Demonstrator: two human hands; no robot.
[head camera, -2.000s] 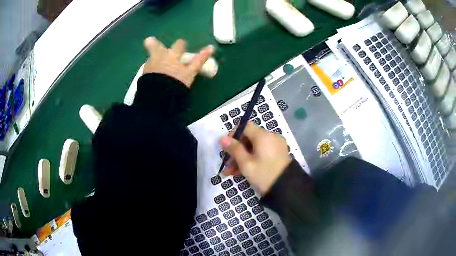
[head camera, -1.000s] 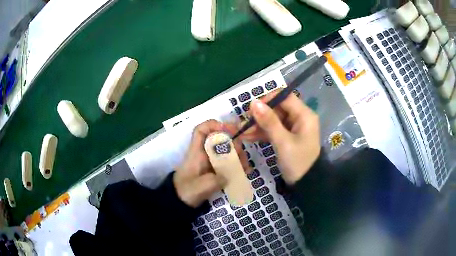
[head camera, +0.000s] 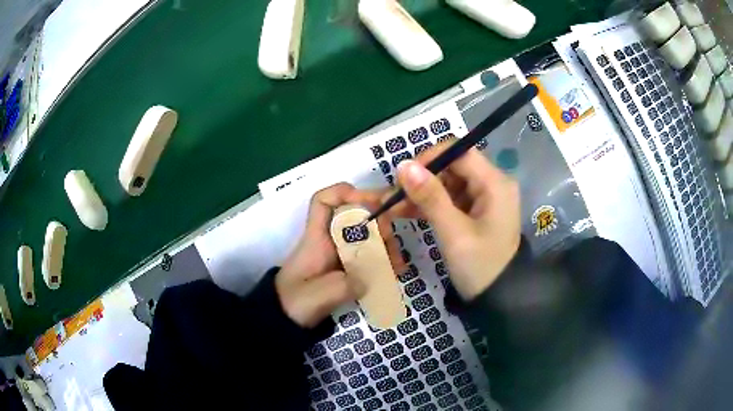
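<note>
My left hand (head camera: 309, 273) holds a cream housing (head camera: 374, 281) over the label sheet, its rounded end pointing up and away from me. A black label (head camera: 354, 233) lies on that end. My right hand (head camera: 474, 217) grips the black tweezers (head camera: 482, 128) like a pen. Their fine tip touches or nearly touches the label's upper right edge. The label sheet (head camera: 346, 377) with rows of black labels lies under both hands. The left fingers behind the housing are partly hidden.
A green conveyor belt (head camera: 217, 160) curves across the back, carrying several cream housings (head camera: 149, 151). Spare label sheets (head camera: 667, 152) are stacked at right, beside rows of cream housings (head camera: 679, 48). A grey surface (head camera: 522, 168) and an orange-marked paper (head camera: 563, 104) lie between.
My left hand has come from the belt with a housing, and the tweezers have moved from the sheet to the label on it. The belt housings have shifted left.
</note>
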